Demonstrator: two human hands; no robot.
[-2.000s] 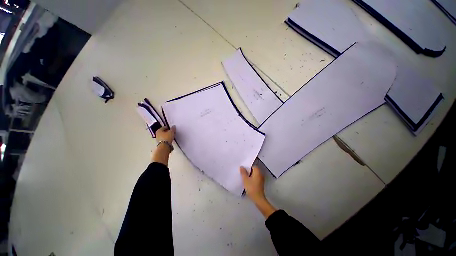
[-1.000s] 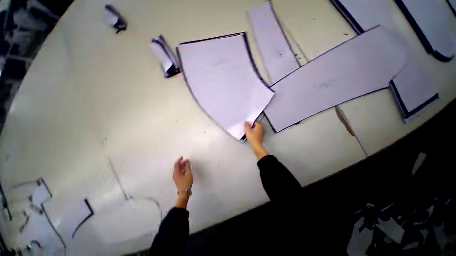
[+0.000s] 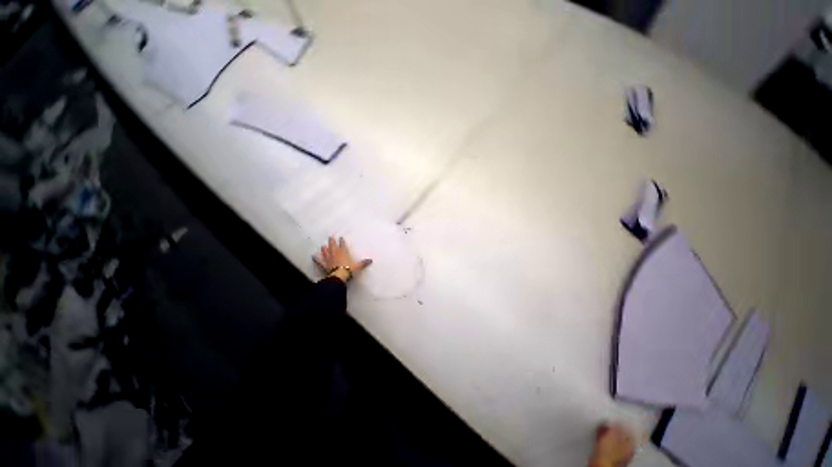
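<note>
My left hand (image 3: 338, 260) lies with fingers spread on the near edge of a pale sheet with a rounded end (image 3: 388, 264), flat on the table; it grips nothing that I can see. My right hand (image 3: 613, 445) is blurred at the bottom edge, just below a large curved cut bundle (image 3: 670, 328); its fingers are not clear. A cut bundle with a dark edge (image 3: 290, 128) lies beyond my left hand. The fabric lay under its paper marker (image 3: 196, 50) is at the top left.
Two small cut parts (image 3: 640, 109) (image 3: 646, 212) lie at the right. A narrow bundle (image 3: 741, 360) and a larger panel (image 3: 721, 442) lie at the lower right. The table's near edge (image 3: 265, 244) runs diagonally. Scraps (image 3: 82, 310) cover the floor at the left.
The view has swung left, so the bundles now show at the right. My right hand has let go of the large curved bundle. My left hand has come down on the pale sheet.
</note>
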